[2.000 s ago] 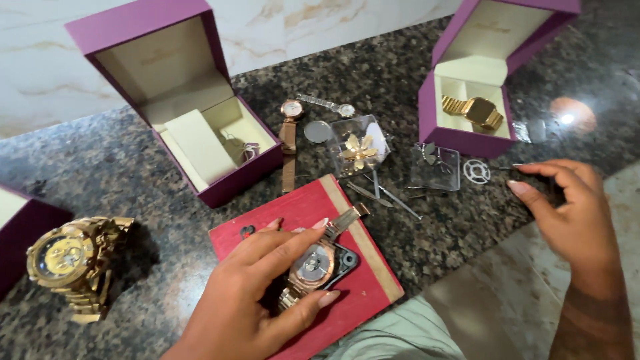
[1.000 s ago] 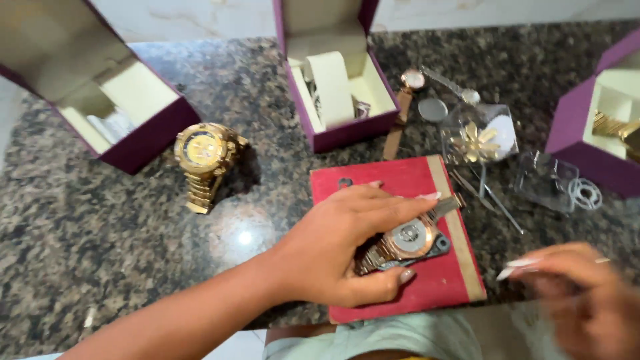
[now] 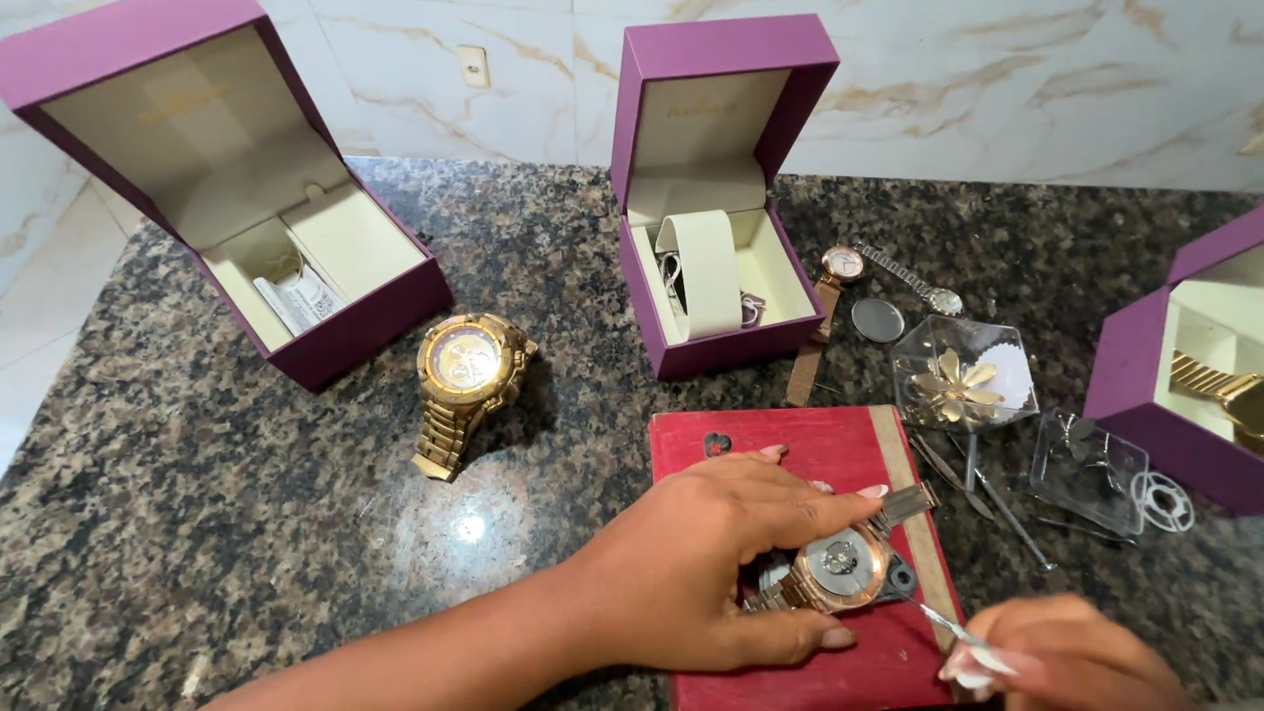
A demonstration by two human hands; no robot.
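A rose-gold wristwatch (image 3: 842,561), its round back uppermost and its metal bracelet folded out, lies on a red hardcover book (image 3: 790,681). My left hand (image 3: 731,553) rests over it, fingers along the upper side and thumb along the lower side, holding it down. A dark holder (image 3: 901,578) shows partly from under the watch. Just right of the book, my right hand (image 3: 1066,657) pinches a thin metal tool (image 3: 943,622), whose tip points toward the watch and holder. Whether the tip touches anything is not clear.
Purple watch boxes stand open at the left (image 3: 360,321), middle (image 3: 741,351) and right (image 3: 1136,385). A large gold watch (image 3: 464,370) sits left of the book. Beyond it are two small watches, a round metal disc (image 3: 877,321), clear plastic containers (image 3: 963,375) and slim tools (image 3: 1012,518).
The view has swung left. My right hand, earlier near the clear case and white ring, has come to the book's right edge with a thin tool in its fingers. My left hand stays on the watch.
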